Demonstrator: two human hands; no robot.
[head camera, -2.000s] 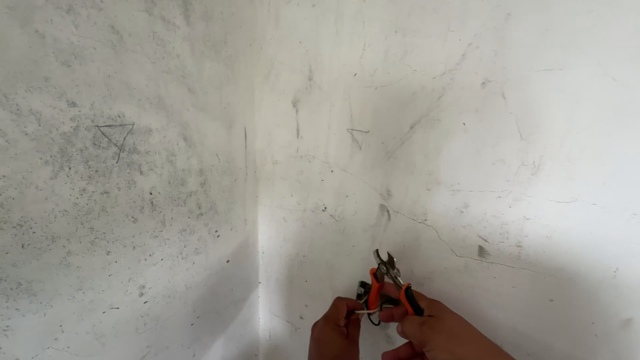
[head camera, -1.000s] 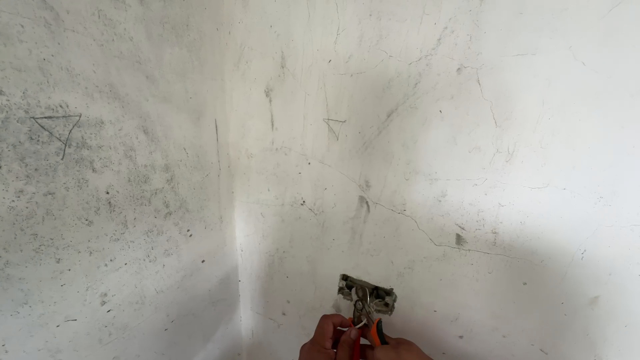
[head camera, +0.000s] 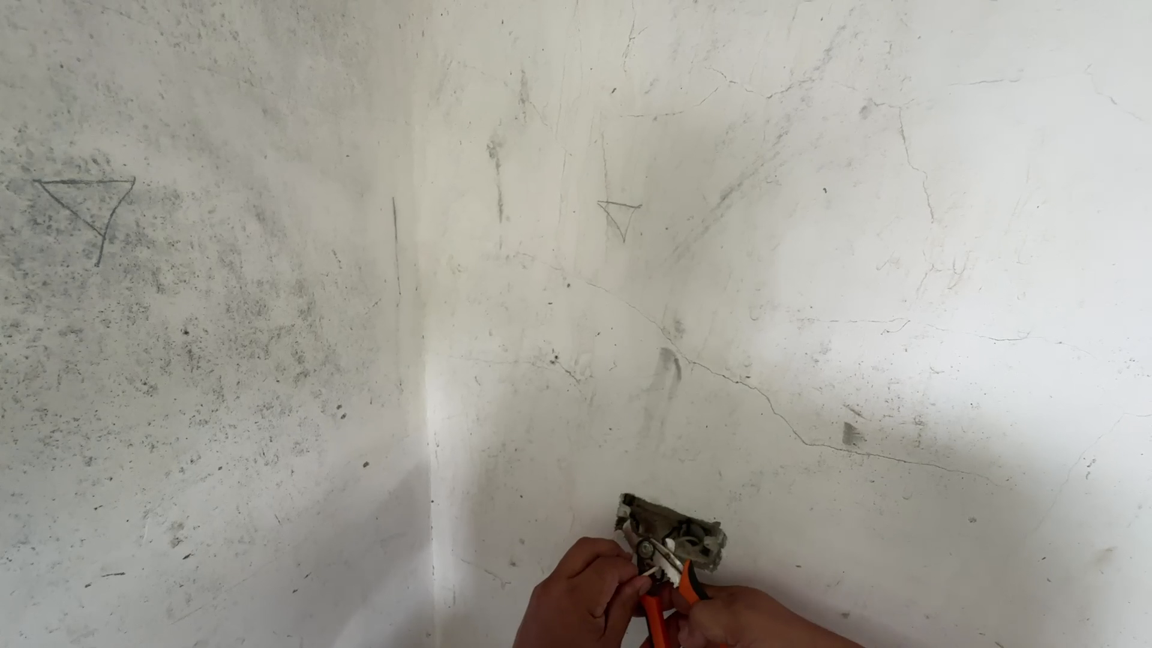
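Observation:
Low in the view, a rectangular recess (head camera: 708, 533) is cut into the wall, rough-edged and dark, with wires inside. In front of it are metal-jawed pliers (head camera: 650, 551) with orange and black handles. My right hand (head camera: 733, 616) grips these handles from below right. At the left, my left hand (head camera: 585, 594) pinches a thin white wire (head camera: 650, 571) close to the jaws. The fingers partly hide the handles, and whether the jaws close on the wire cannot be told.
Two whitewashed walls meet at a vertical corner (head camera: 430, 486) left of the hands. The left wall (head camera: 180, 360) is spotted with dark stains and bears a drawn triangle. A long crack (head camera: 765, 396) crosses the right wall (head camera: 900, 270) above the recess.
Two seconds ago the pliers stood raised with their jaws apart, in front of the recess's place. Now they are lower, among the wires, and the recess shows more plainly.

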